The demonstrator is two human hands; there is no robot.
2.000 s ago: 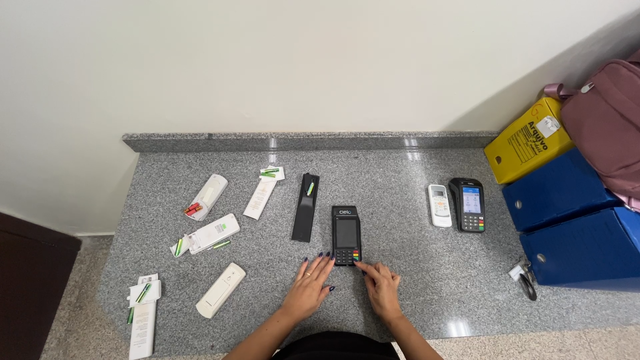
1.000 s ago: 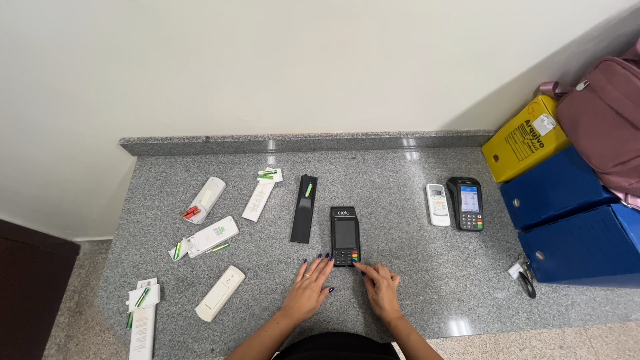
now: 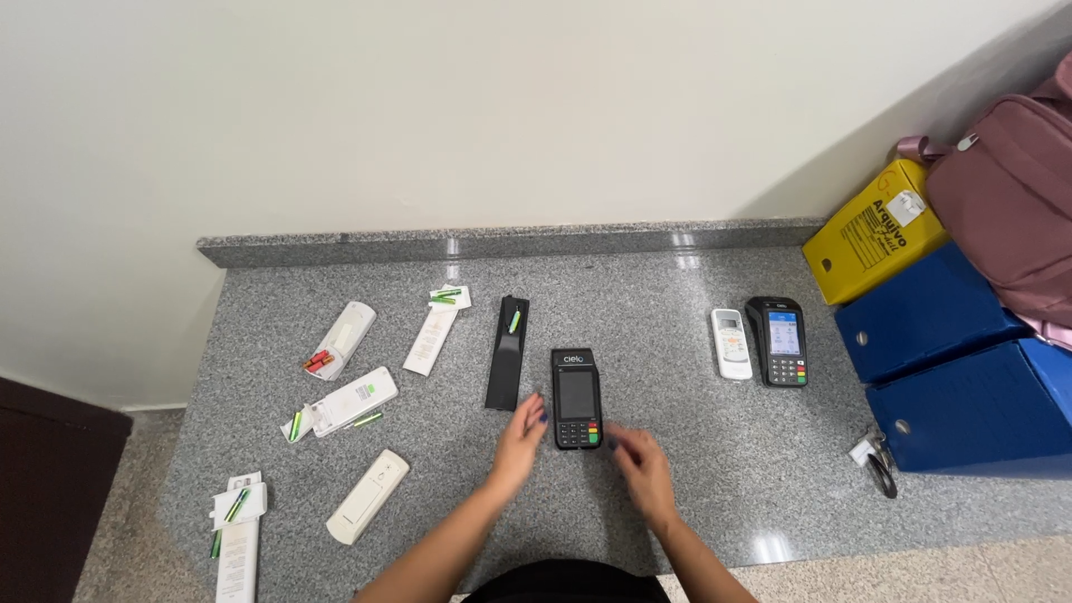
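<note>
A black card payment terminal (image 3: 577, 397) with a dark screen lies face up on the granite counter. My left hand (image 3: 521, 444) is at its left edge, fingers pointing up, holding nothing. My right hand (image 3: 641, 469) is just right of the keypad, its fingers slightly curled and blurred, with nothing visible in it. Left of the terminal lies a long black remote control (image 3: 507, 356) with a green battery (image 3: 514, 319) on it. Farther right, a white air-conditioner remote (image 3: 731, 345) lies beside a second payment terminal (image 3: 779, 342), whose screen is lit.
Several white remotes lie at left, including a bare-backed one (image 3: 368, 497), one with red batteries (image 3: 318, 362) and one near the front edge (image 3: 238, 561). At right are a yellow file box (image 3: 875, 230), blue file boxes (image 3: 971, 410), a mauve bag (image 3: 1009, 197) and keys (image 3: 879, 469).
Both hands have lifted from beside the terminal's lower end; the left has moved up along its left edge, and the right has shifted slightly away. The terminal's screen remains dark.
</note>
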